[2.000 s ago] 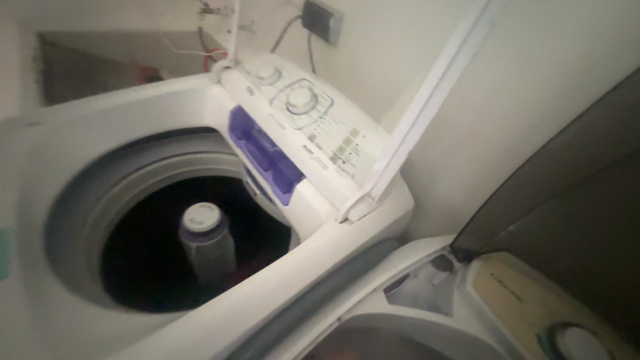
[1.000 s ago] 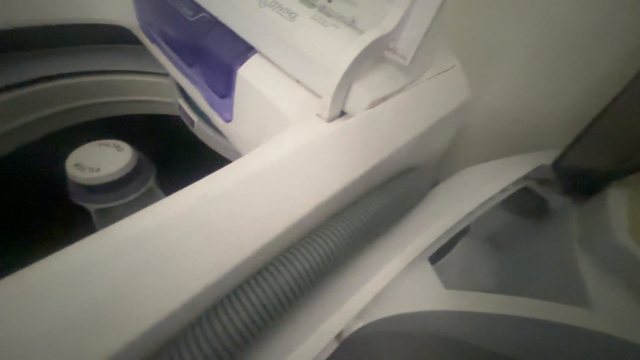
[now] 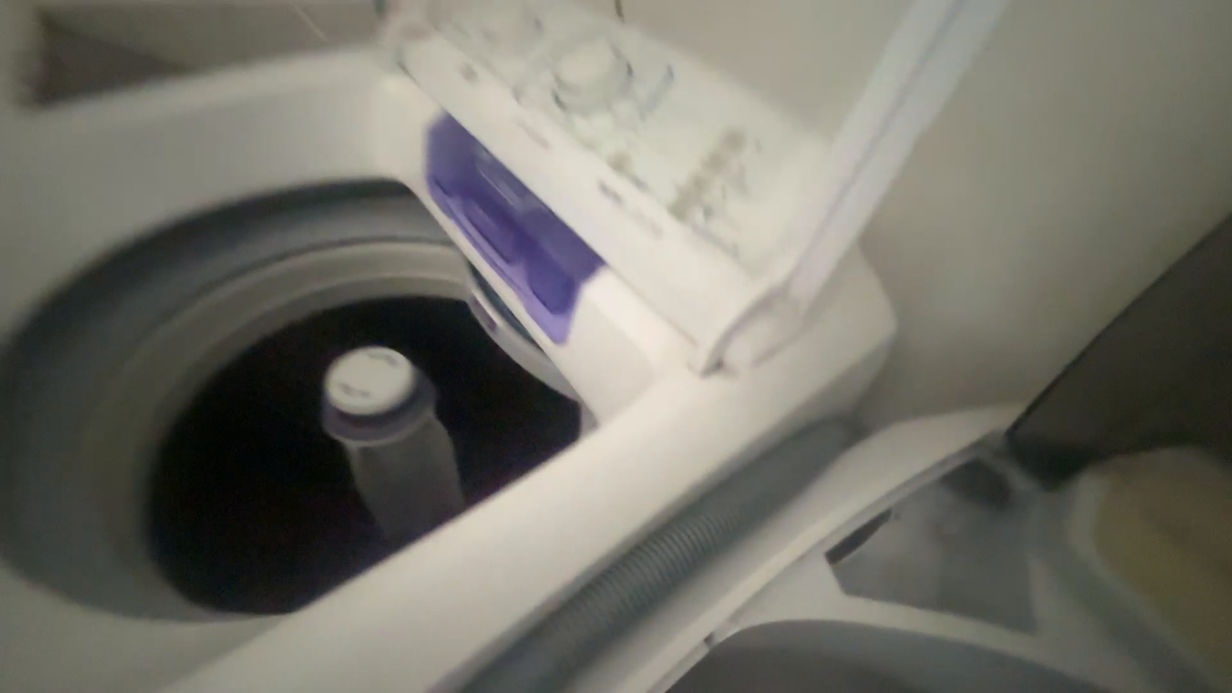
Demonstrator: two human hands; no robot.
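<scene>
Neither my left hand nor my right hand is in view. A white top-loading washing machine (image 3: pixel 500 539) fills the left and middle, its lid (image 3: pixel 885 144) raised. Inside its dark drum stands an agitator (image 3: pixel 399 462) with a round white cap (image 3: pixel 371 380). A purple detergent drawer (image 3: pixel 515 231) sits under the control panel, which has a round knob (image 3: pixel 589 72). The picture is blurred, and the drum's contents are too dark to make out.
A second white machine with an open tub (image 3: pixel 847 664) stands close at the lower right, with a dark raised lid (image 3: pixel 1145 356). A grey corrugated hose (image 3: pixel 645 577) runs between the two machines. Behind them is a pale wall (image 3: pixel 1039 144).
The view has moved in close to the gap between the machines and then back out. Nothing else has plainly changed.
</scene>
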